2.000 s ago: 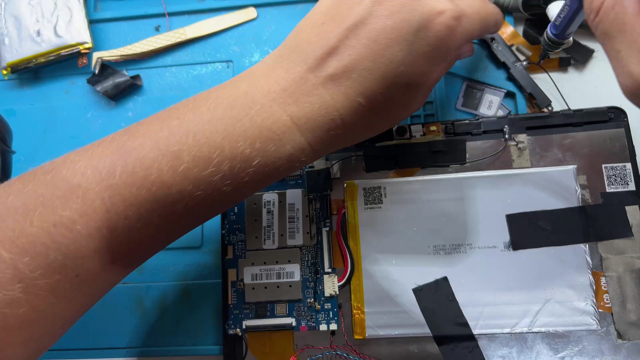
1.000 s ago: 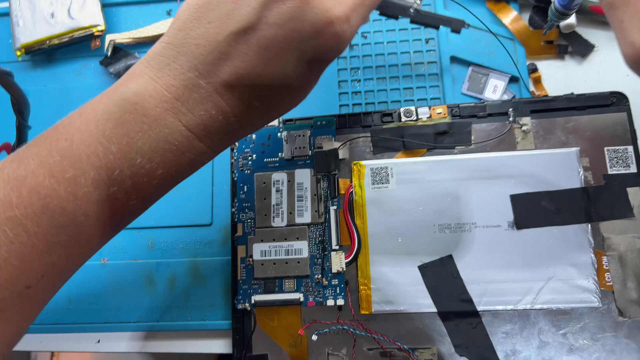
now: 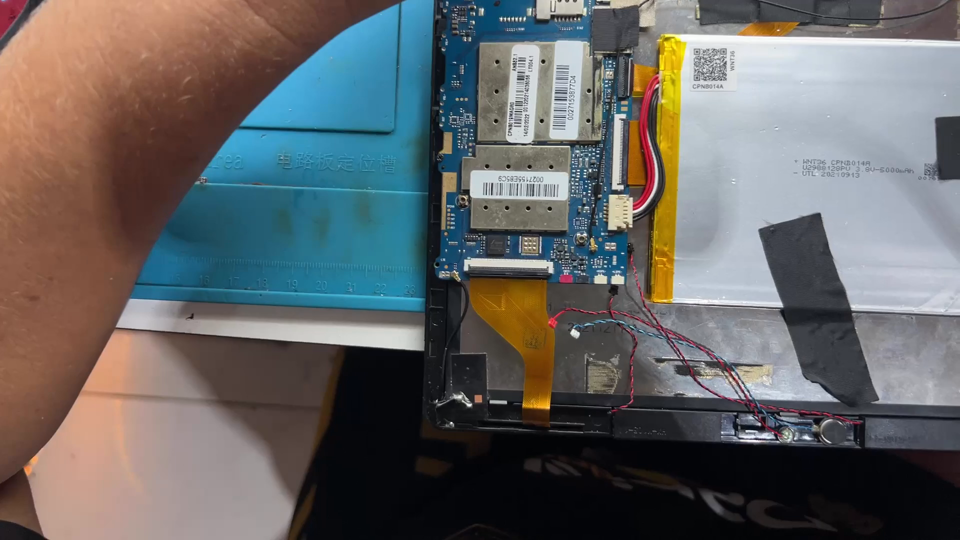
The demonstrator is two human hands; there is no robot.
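My left forearm crosses the left side of the view and leaves at the top; the hand itself is out of sight, and so is my right hand. An opened tablet lies with its inside up. At its left sits a blue circuit board with metal shields and stickers. A silver battery pack with yellow edge tape is joined to the board by red, white and black wires. An orange ribbon cable runs from the board's lower connector. Thin red and blue wires lie loose across the metal plate.
A blue silicone work mat on a white surface lies left of the tablet. Black tape strips cross the battery and plate. Dark printed cloth is below the tablet's lower edge. A patch of skin shows at the bottom left corner.
The view has moved down and closer to the board. My right hand and the blue tool near it, seen earlier at the top right, have left the view, as has my left hand.
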